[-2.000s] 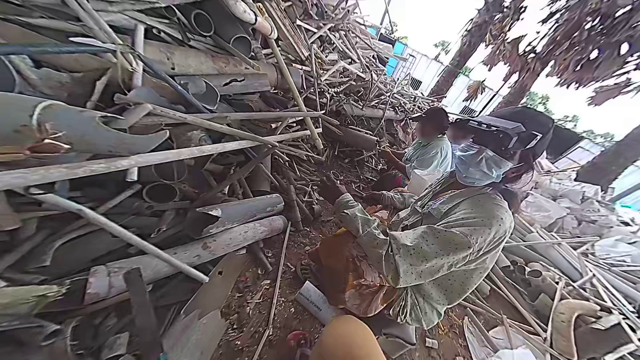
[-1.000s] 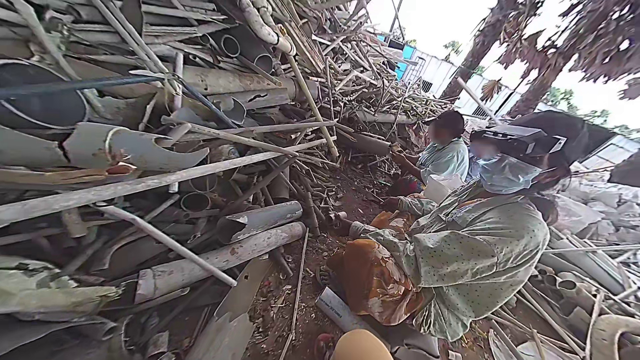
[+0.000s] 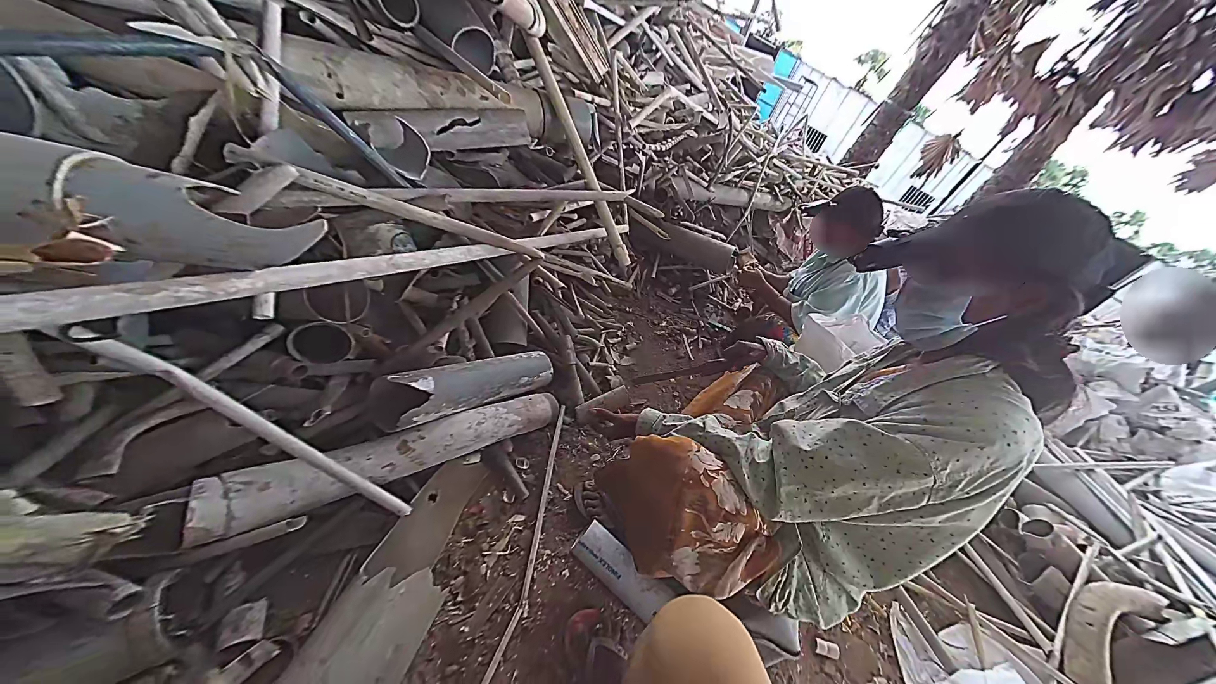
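Observation:
Neither my left hand nor my right hand shows in the head view. A rounded, tan, blurred form (image 3: 698,644) stands at the bottom edge; I cannot tell what it is. Just above it a grey plastic pipe (image 3: 617,568) lies on the soil. A nearby person (image 3: 893,465) in a pale green dotted shirt and orange patterned cloth crouches to the right, one hand at a short pipe piece and the other holding a long dark tool, perhaps a blade.
A tall heap of scrap pipes (image 3: 456,380) fills the left and middle. Farther back another person (image 3: 836,275) crouches with hands at a pipe end (image 3: 703,249). More pipes and pale sacks (image 3: 1121,380) lie at the right. A thin stick (image 3: 537,532) lies on the ground.
The nearer person's hands are now apart, with a long dark tool showing in one of them. The view has shifted slightly.

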